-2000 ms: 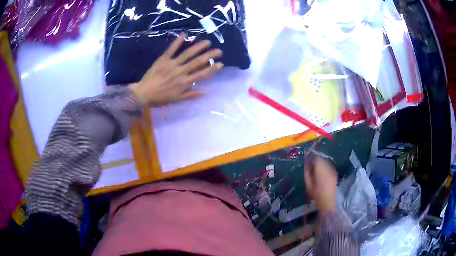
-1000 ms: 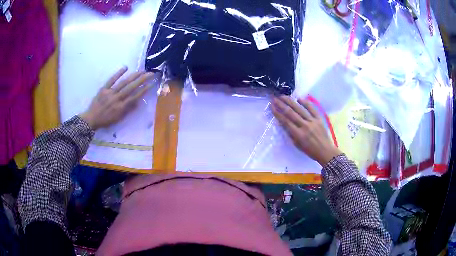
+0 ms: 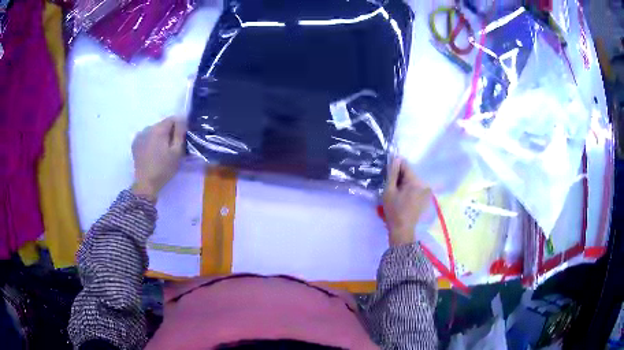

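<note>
A black garment (image 3: 274, 89) lies folded in a shiny clear polybag, with a small white tag (image 3: 340, 115) on a loop at its right. My left hand (image 3: 159, 152) pinches the bag's near left corner. My right hand (image 3: 405, 198) pinches its near right corner. The bag's near edge lies over the white table (image 3: 301, 236), across the end of an orange tape band. I cannot tell whether the bag is slightly lifted off the table.
Bagged magenta garments (image 3: 140, 27) lie at the far left, a magenta garment (image 3: 24, 137) and yellow cloth (image 3: 58, 150) at the left edge. Scissors (image 3: 451, 34) with yellow and red handles lie far right. Clear bags (image 3: 540, 137) and red strips (image 3: 445, 236) lie at the right.
My hands were spread flat near the bag's near edge and now grip its corners. The bagged black garment has moved nearer to me. The red strips at the right lie differently.
</note>
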